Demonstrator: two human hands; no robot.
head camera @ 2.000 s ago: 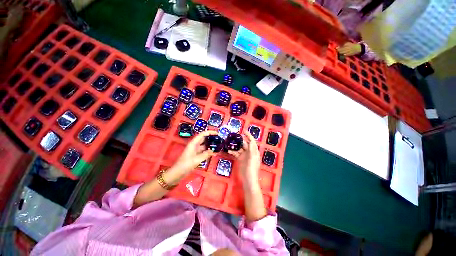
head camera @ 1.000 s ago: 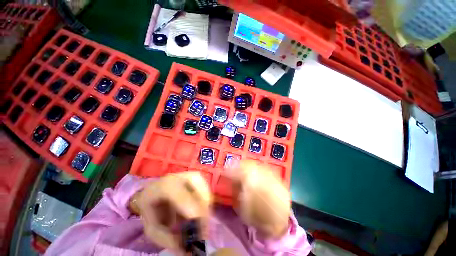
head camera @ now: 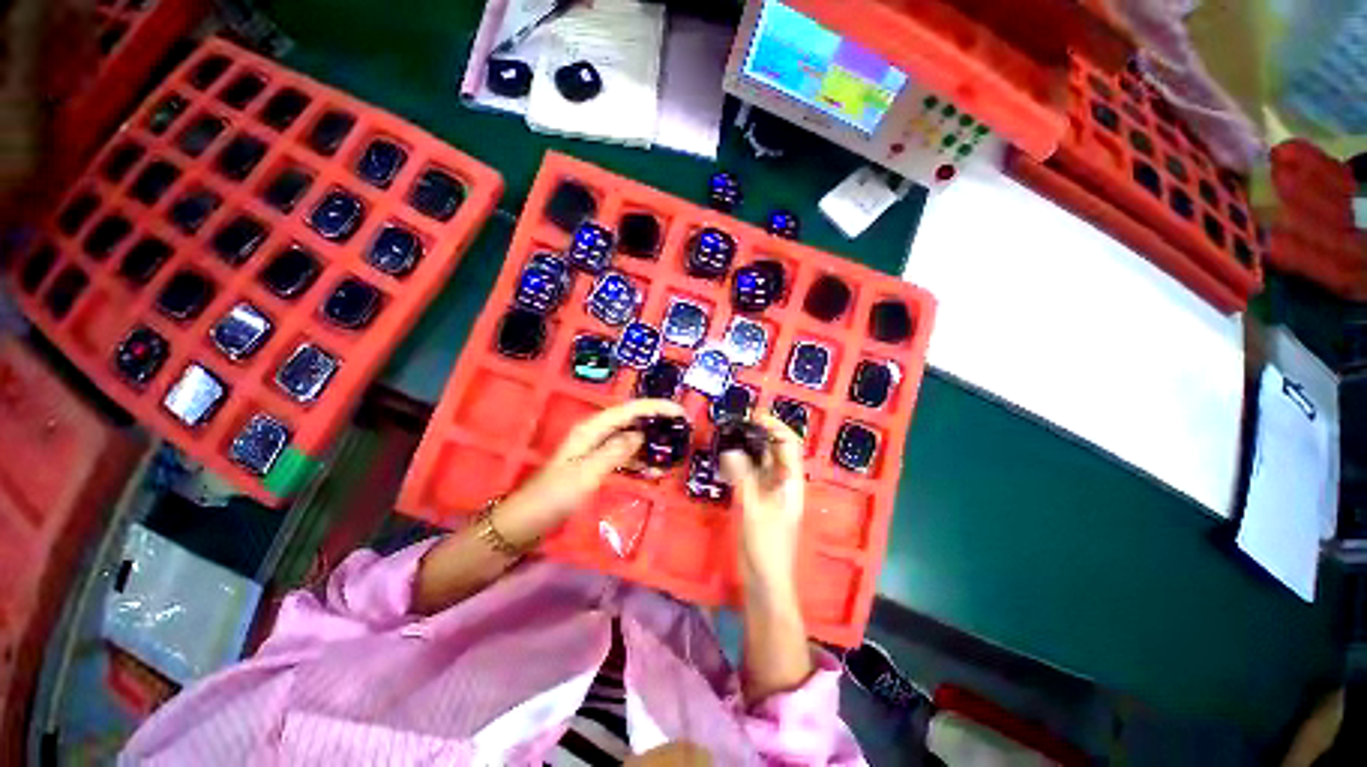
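The red compartment tray (head camera: 477, 439) lies in front of me, with many smartwatch bodies in and across its pockets; several show lit blue-violet screens. My left hand (head camera: 607, 442) holds a dark watch body (head camera: 664, 441) between thumb and fingers over the tray's lower middle. My right hand (head camera: 768, 472) holds another dark watch body (head camera: 741, 439) just right of it; the fingers are slightly blurred. A watch in a pocket (head camera: 706, 477) shows between the hands. A small clear piece (head camera: 621, 528) lies in a lower pocket.
A second filled red tray (head camera: 483, 202) is at left. Behind are a notebook (head camera: 618, 90) with two dark watches, a bench instrument (head camera: 820, 75) and a white label (head camera: 861, 199). Two lit watches lie behind the main tray. A white sheet (head camera: 1072, 322), clipboard (head camera: 1292, 465) and more red trays (head camera: 1162, 225) are at right.
Both hands have moved from near my lap back up over the tray, each with a dark watch body now visible. The whole view has shifted slightly.
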